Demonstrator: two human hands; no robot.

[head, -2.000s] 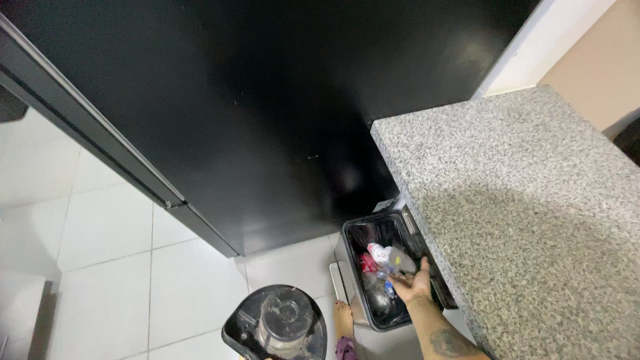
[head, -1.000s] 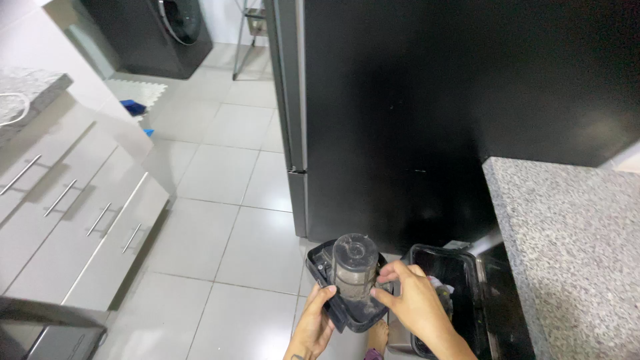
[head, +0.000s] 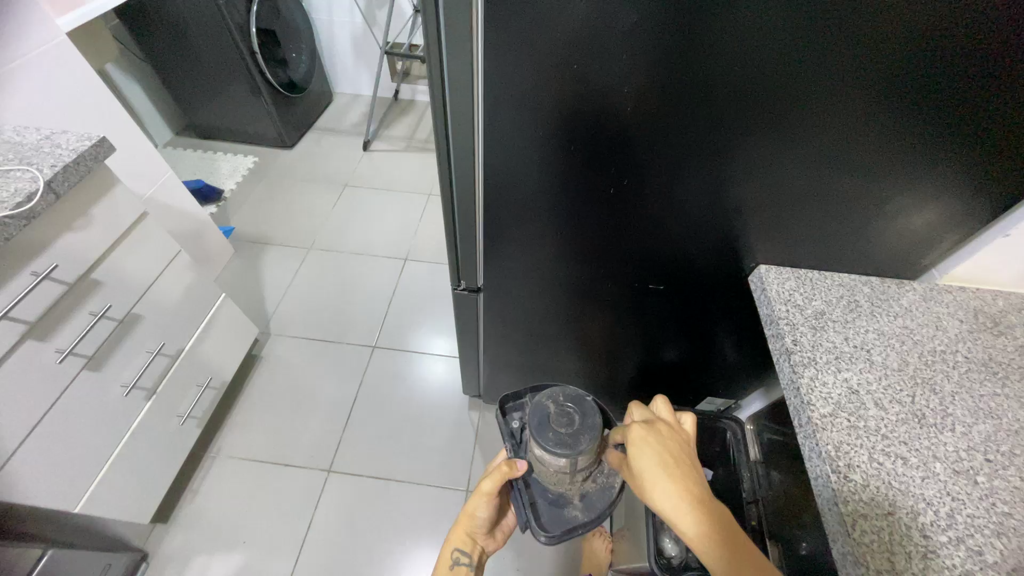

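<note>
A dark plastic dust container (head: 560, 520), likely from a vacuum cleaner, is tilted with its inside facing up. A round filter (head: 565, 424) stands in it, with grey dust and fluff around its base. My left hand (head: 490, 506) grips the container's left edge, thumb on the rim. At the filter's right side are the bent fingers of my right hand (head: 658, 458); whether they pinch any dust is hidden. Below my right forearm stands a lidded trash bin (head: 730, 428), open, with a black liner and some rubbish inside.
A tall black refrigerator (head: 640, 200) rises behind the bin. The corner of a granite countertop (head: 904, 384) juts in at right. White drawers (head: 144, 336) line the left side; a dark washing machine (head: 240, 72) and a folding rack (head: 384, 72) stand farther back. A bare foot is below the container.
Two seconds ago my right hand was over the bin and the container was lower, at the left of it. Now both hands are at the container. The view has swung to the left.
</note>
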